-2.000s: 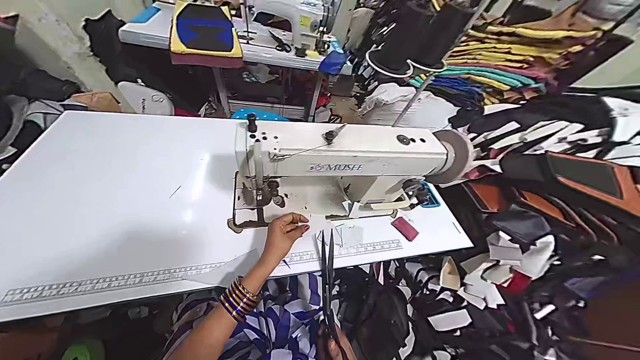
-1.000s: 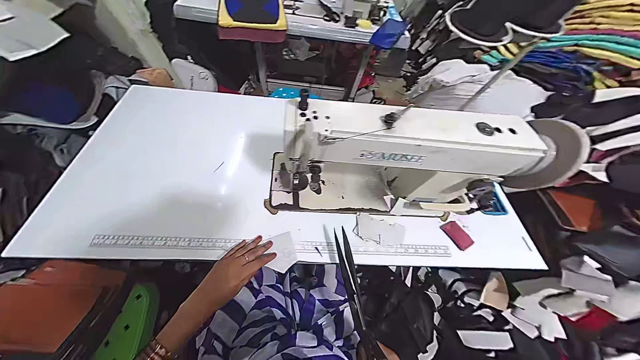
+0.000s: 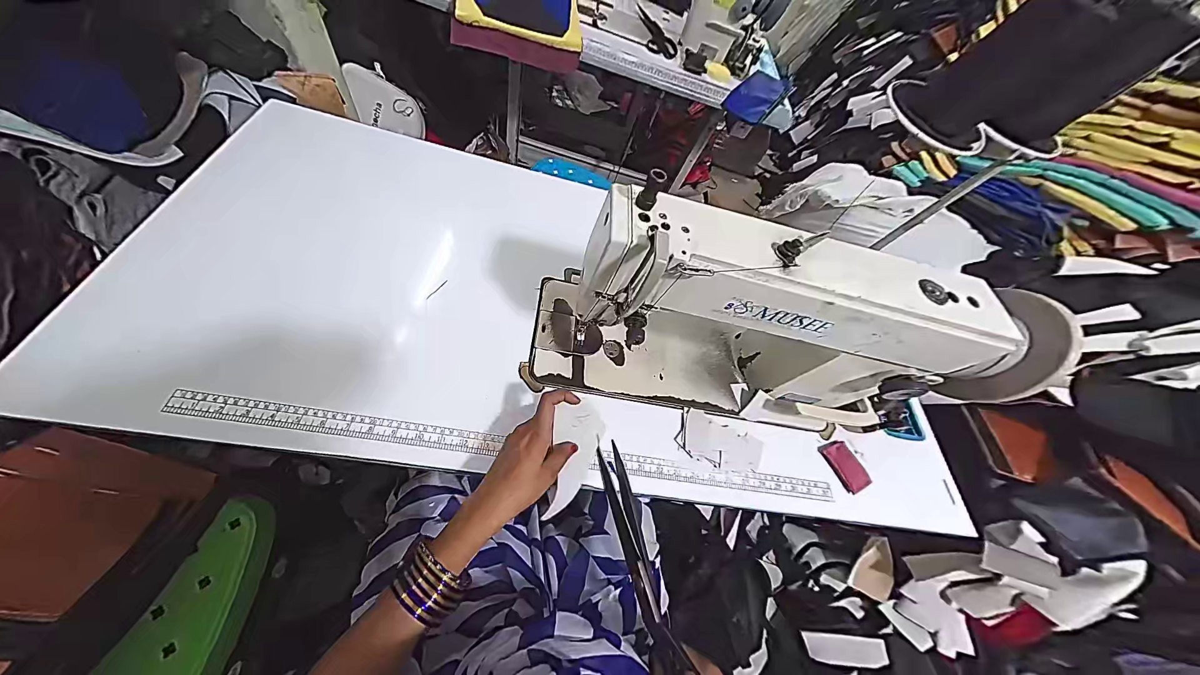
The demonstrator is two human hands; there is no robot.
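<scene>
My left hand (image 3: 528,461), with bangles at the wrist, pinches a thin white piece (image 3: 574,448) at the table's front edge. Beside that piece the slightly parted blades of large black scissors (image 3: 630,530) point up. Their handles run down to the bottom edge, where only a little of my right hand (image 3: 696,662) shows around them. Behind my left hand stands a white Musee sewing machine (image 3: 797,309). White scraps (image 3: 720,441) and a dark red block (image 3: 845,466) lie on the tabletop in front of the machine.
A printed ruler strip (image 3: 328,420) runs along the front of the white table (image 3: 309,253). Cut scraps (image 3: 1012,581) are heaped at lower right, with stacked coloured pieces (image 3: 1116,159) at upper right. A green piece (image 3: 202,591) lies lower left. Behind is another sewing table (image 3: 656,73).
My left hand has moved right along the table edge, closer to the scissors, with the white piece in its fingers. The view has shifted.
</scene>
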